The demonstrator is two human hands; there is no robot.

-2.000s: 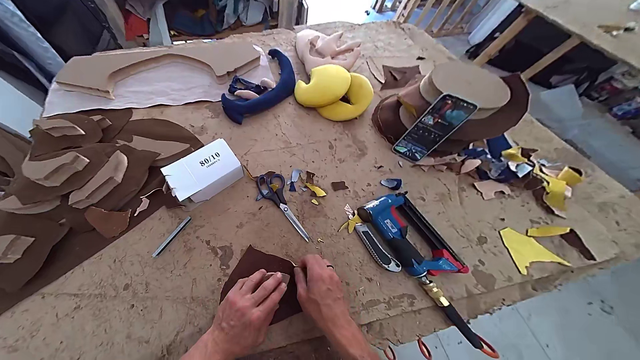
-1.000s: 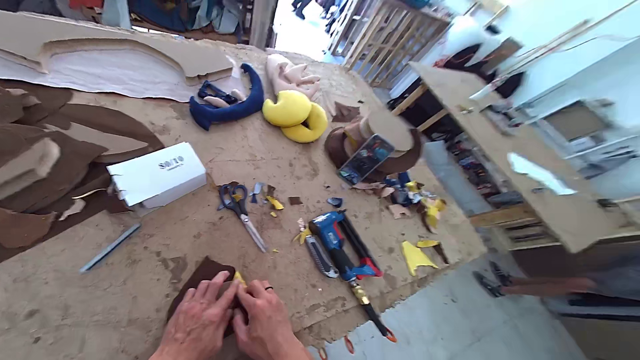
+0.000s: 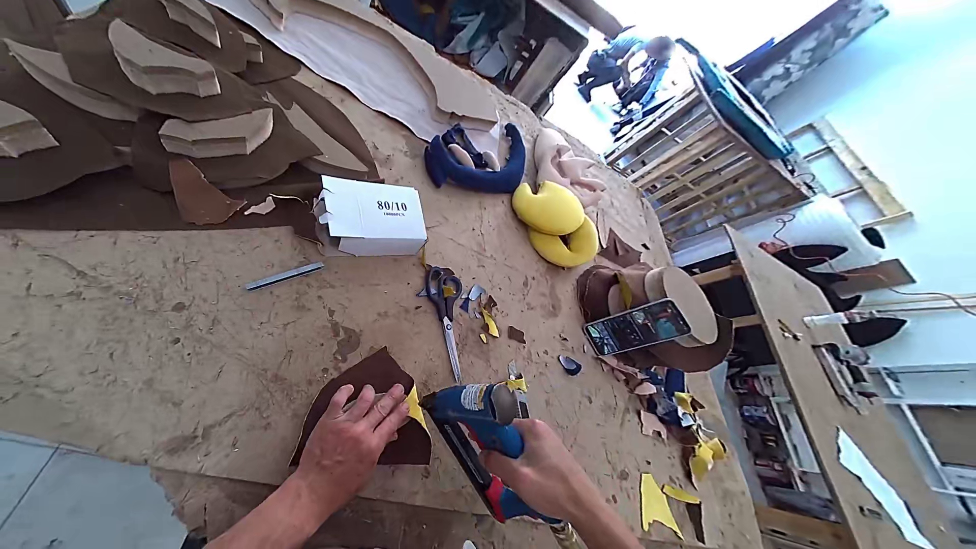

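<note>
My left hand (image 3: 354, 438) presses flat on a dark brown fabric piece (image 3: 404, 450) at the near edge of the workbench. A small yellow fabric strip (image 3: 415, 406) shows beside its fingertips. My right hand (image 3: 530, 461) grips a blue pneumatic staple gun (image 3: 473, 415) by the handle, with its nose beside the yellow strip. Whether the nose touches the fabric, I cannot tell. Scissors (image 3: 446, 316) lie just beyond, partly open. The utility knife is mostly hidden behind the gun. A strip of staples (image 3: 284, 276) lies left of the scissors.
A white cardboard box (image 3: 381, 217) stands beyond the scissors. Brown fabric pieces with foam (image 3: 217, 133) fill the far left. Yellow padded shapes (image 3: 547, 207), a navy curved cushion (image 3: 488, 179) and a propped smartphone (image 3: 637, 328) are farther off. Fabric scraps lie right. A person (image 3: 625, 65) bends in the background.
My right hand has left the brown fabric and taken hold of the staple gun, which lay on the bench before. My left hand stays on the fabric. The view has turned.
</note>
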